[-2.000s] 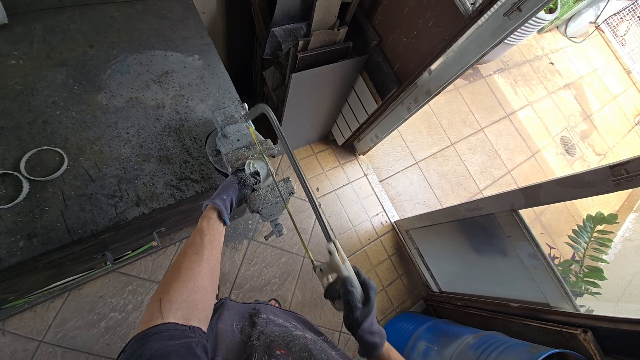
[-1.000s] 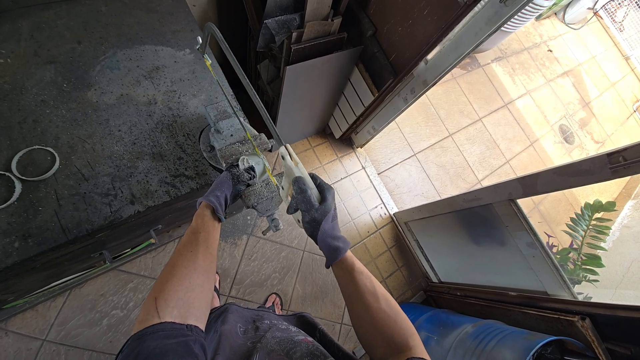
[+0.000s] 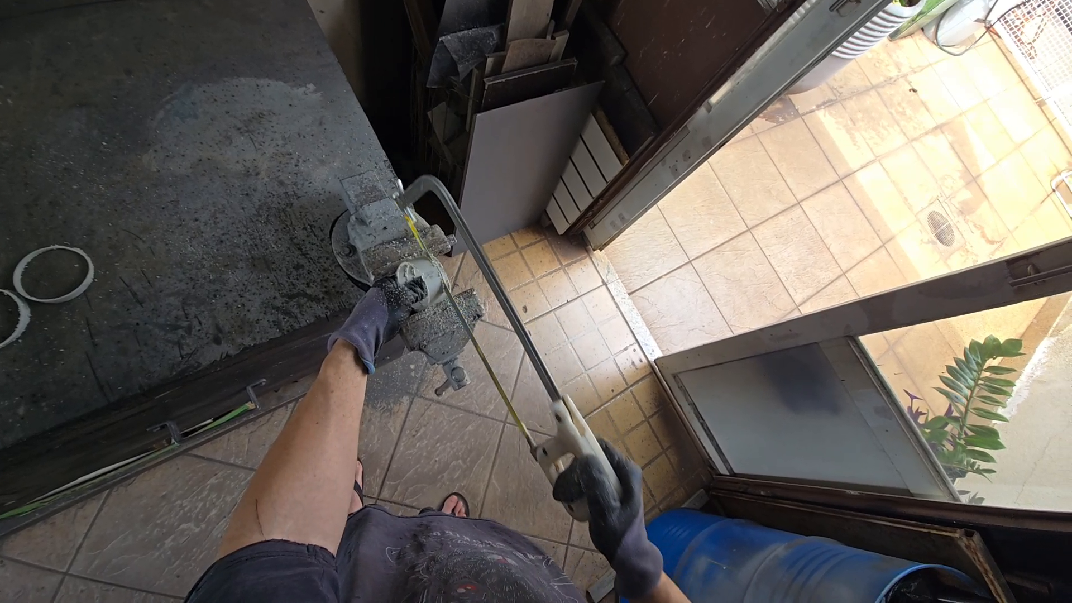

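My right hand (image 3: 605,498), in a dark glove, grips the pale handle of a hacksaw (image 3: 494,276) at the lower right. Its yellowish blade crosses a white plastic pipe piece (image 3: 425,280) between the jaws of a bench vise (image 3: 440,327), which is coated with dust. My gloved left hand (image 3: 387,311) is against the near end of the pipe piece, with the fingers partly hidden; whether it grips the piece is hard to tell. Two white rings, one whole ring (image 3: 53,299) and another (image 3: 12,318) cut by the frame edge, lie on the dusty workbench (image 3: 209,184).
Upright boards and panels (image 3: 523,159) lean beyond the vise. A metal door frame (image 3: 712,126) and a door panel (image 3: 804,419) stand at the right. A blue barrel (image 3: 754,557) lies at the lower right. Tiled floor (image 3: 452,452) runs beneath the vise.
Between one second ago and now, my right hand has pulled the hacksaw back toward my body, down and to the right. My left hand has stayed at the vise.
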